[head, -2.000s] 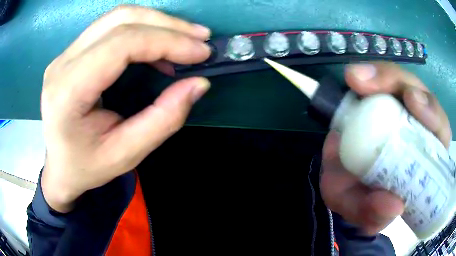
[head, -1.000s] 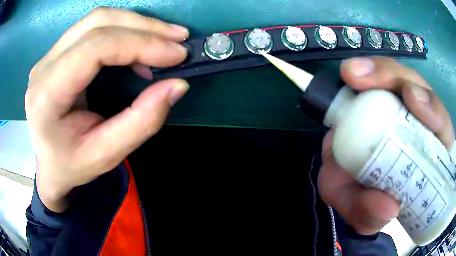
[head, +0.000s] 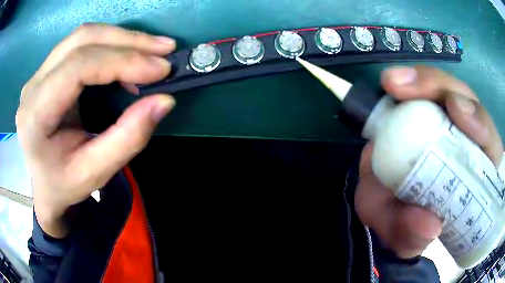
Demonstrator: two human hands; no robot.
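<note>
The black strip (head: 232, 72) lies across the upper part of the view, bearing a row of several silver round discs (head: 290, 43), with a red wire (head: 266, 34) along its upper edge and a blue dot at the right end. My left hand (head: 94, 110) grips the strip's left end, which the fingers partly hide. My right hand (head: 410, 221) holds the white dispensing bottle (head: 412, 135) tilted, its black collar (head: 360, 103) towards the strip. The pale-yellow needle nozzle (head: 325, 79) has its tip at the lower edge of the third disc from the left.
The green bench surface (head: 249, 14) lies behind and below the strip, its front edge running just below the strip. A dark object (head: 6, 11) is cut off at the top left corner. White surfaces show at the left rim.
My left hand and the strip have moved left. The nozzle tip, near the first disc and then at the second, is now at the third. The bottle has stayed nearly in place.
</note>
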